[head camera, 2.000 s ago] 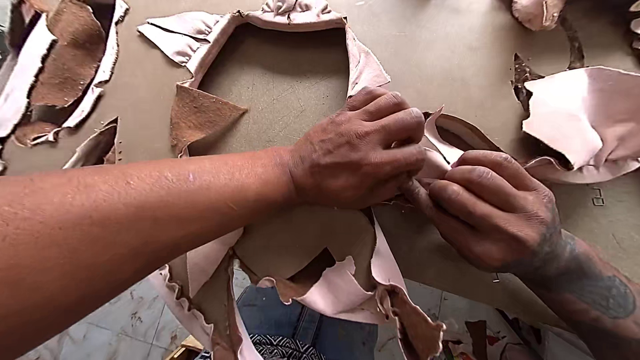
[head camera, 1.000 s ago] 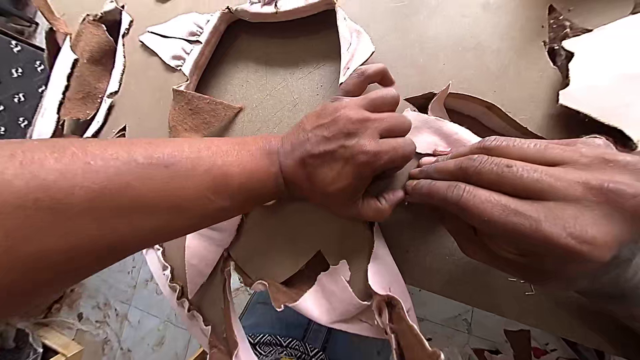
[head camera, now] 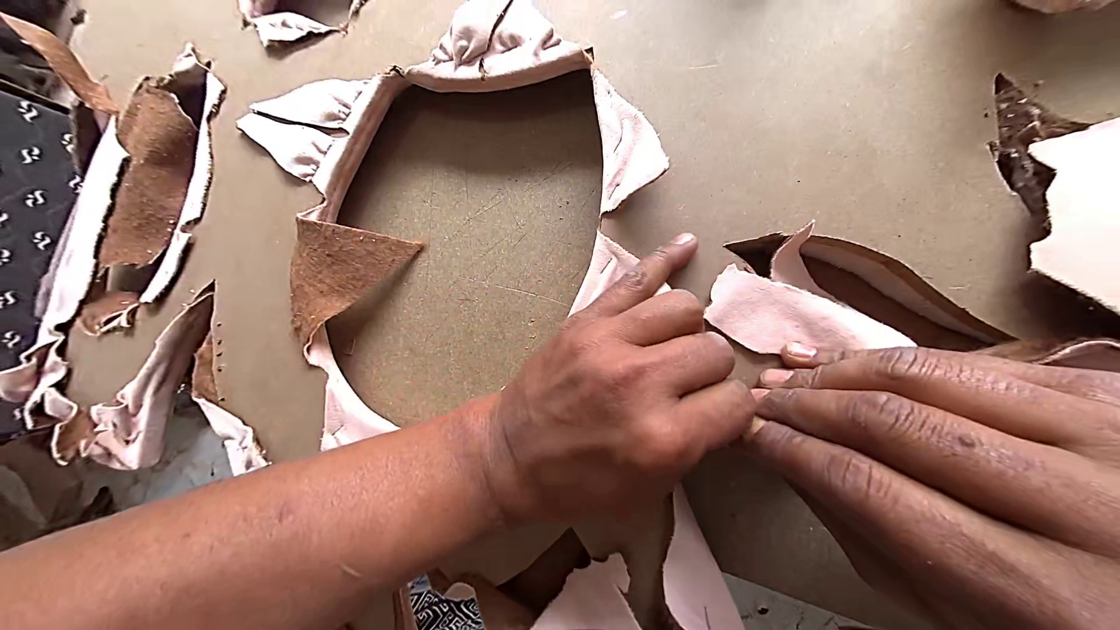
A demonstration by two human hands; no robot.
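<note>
My left hand (head camera: 630, 394) lies over the right side of a ring of joined pale pink and brown leather pieces (head camera: 350, 166); its index finger points up and right, the other fingers are curled. My right hand (head camera: 945, 446) comes in from the right, its fingertips meeting the left hand's curled fingers. A pale pink leather scrap (head camera: 796, 315) lies just above the right fingertips. Whatever is between the fingertips is hidden. On the ring's left side a brown leather flap (head camera: 346, 271) folds inward.
Brown and pale leather strips (head camera: 153, 175) lie at the left beside a dark patterned cloth (head camera: 31, 227). A long curved leather piece (head camera: 910, 289) lies at the right, with a large pale piece (head camera: 1085, 210) beyond it. All rest on a scratched tan work surface (head camera: 744, 114).
My left index finger has straightened, and the right fingers, bent around the work two seconds ago, now stretch out flatter. The view has moved closer.
</note>
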